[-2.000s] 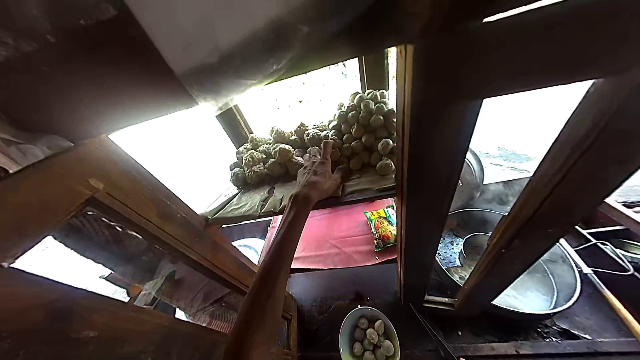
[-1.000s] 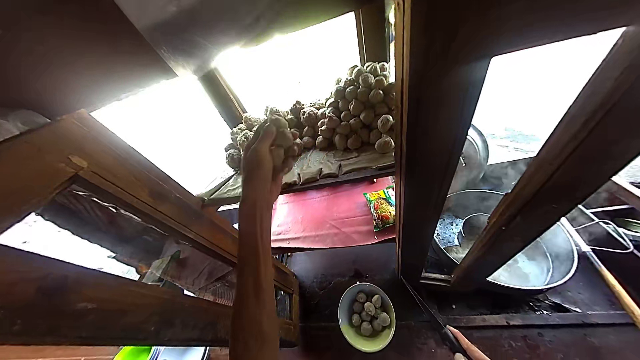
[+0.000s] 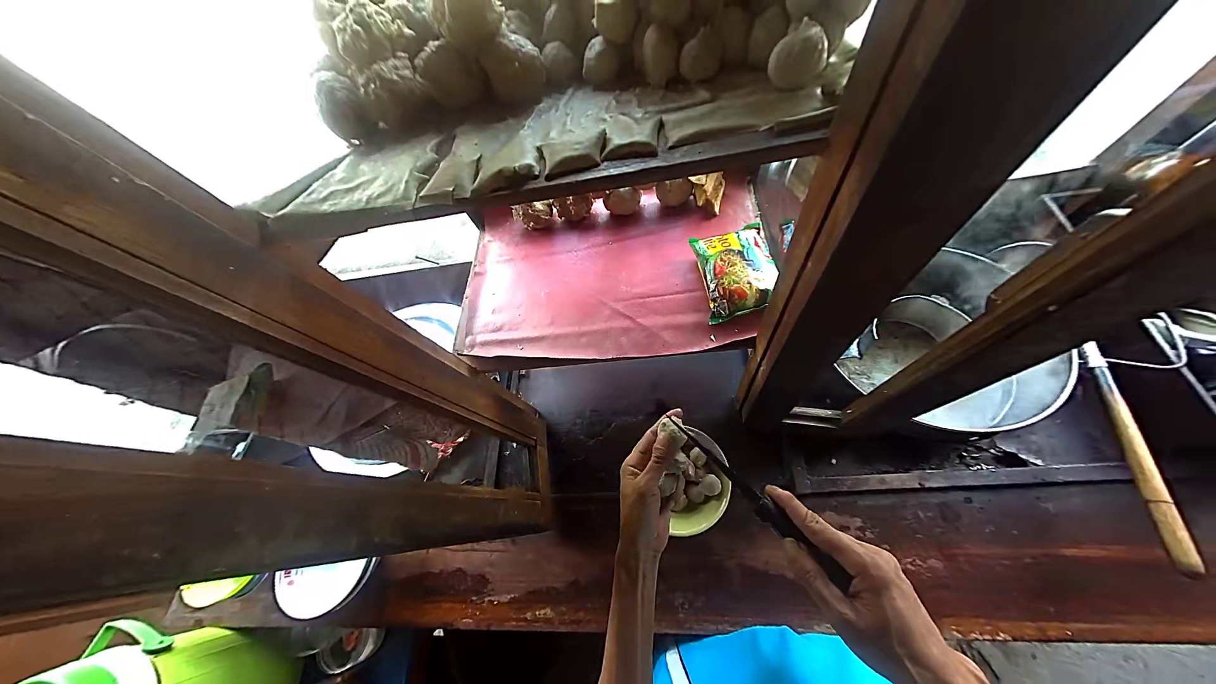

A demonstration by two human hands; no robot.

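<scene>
Over a pale green bowl (image 3: 700,520) of small round balls, my left hand (image 3: 649,472) pinches a greyish food ball (image 3: 671,432) between thumb and fingers. My right hand (image 3: 855,575) grips the black handle of a knife (image 3: 727,465), whose dark blade reaches up and left to the held ball. Whether the blade has cut into it, I cannot tell. Above, many larger pale balls (image 3: 701,54) are piled on a shelf lined with greenish sheets (image 3: 575,152). Below that shelf, a few balls (image 3: 622,200) and a printed food packet (image 3: 733,273) rest on a red-covered shelf (image 3: 589,285).
Wooden posts (image 3: 807,204) and frame bars (image 3: 237,313) flank the working space. At the right, a steaming metal pot (image 3: 1031,389) stands behind a bar, beside a wooden handle (image 3: 1145,465). A bright green container (image 3: 209,655) sits at the lower left.
My left hand has come down from the piled balls on the upper shelf to the bowl, holding a ball. My right hand has brought the knife up to it. The view has dropped.
</scene>
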